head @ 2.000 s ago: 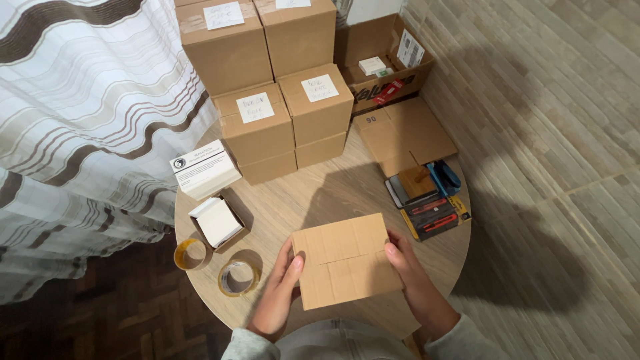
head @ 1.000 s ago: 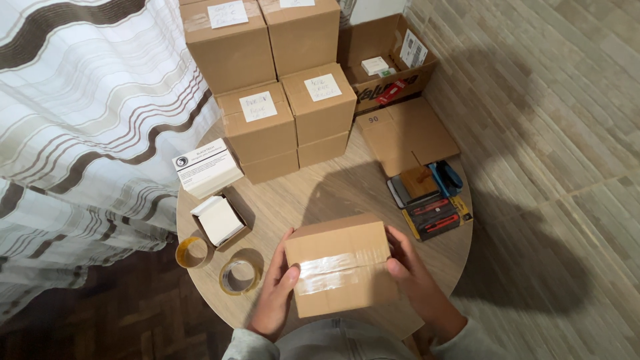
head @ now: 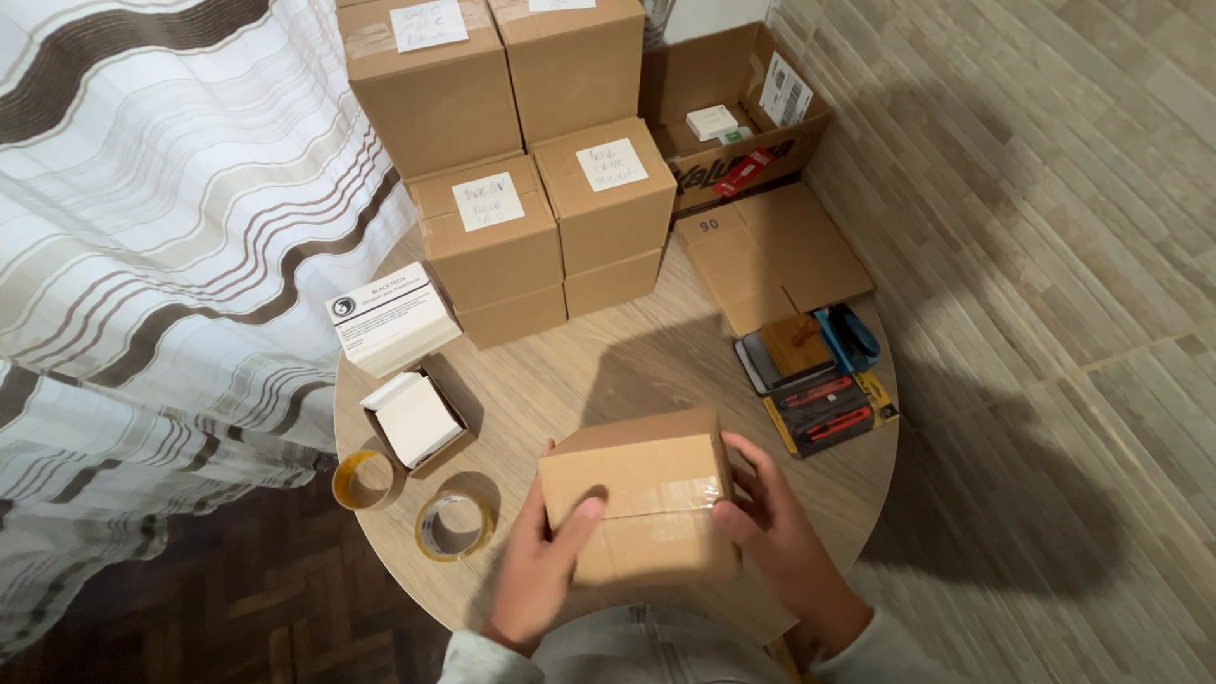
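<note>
A small cardboard box [head: 636, 484], its seam covered with clear packing tape, is held between my two hands above the near part of the round wooden table [head: 532, 399]. My left hand [head: 551, 560] grips its left side, thumb on the taped face. My right hand [head: 774, 532] grips the right side, thumb near the tape's end. Left of my left hand are a roll of clear packing tape [head: 456, 525] and a yellowish tape roll [head: 365, 480]. Beyond them sit a small open box of white cards [head: 416, 423] and a stack of printed cards [head: 394, 318].
Closed cardboard boxes [head: 494, 242] with handwritten notes are stacked at the back. An open carton [head: 741, 157] and flattened cardboard [head: 779, 247] lie to their right. Packaged utility knives [head: 826, 413], a wooden block [head: 798, 347] and a blue tool [head: 848, 337] are at the right edge.
Both hands have turned and tilted the small box, so that a taped face shows; two seconds ago a face without visible tape was up. Both hands keep their hold.
</note>
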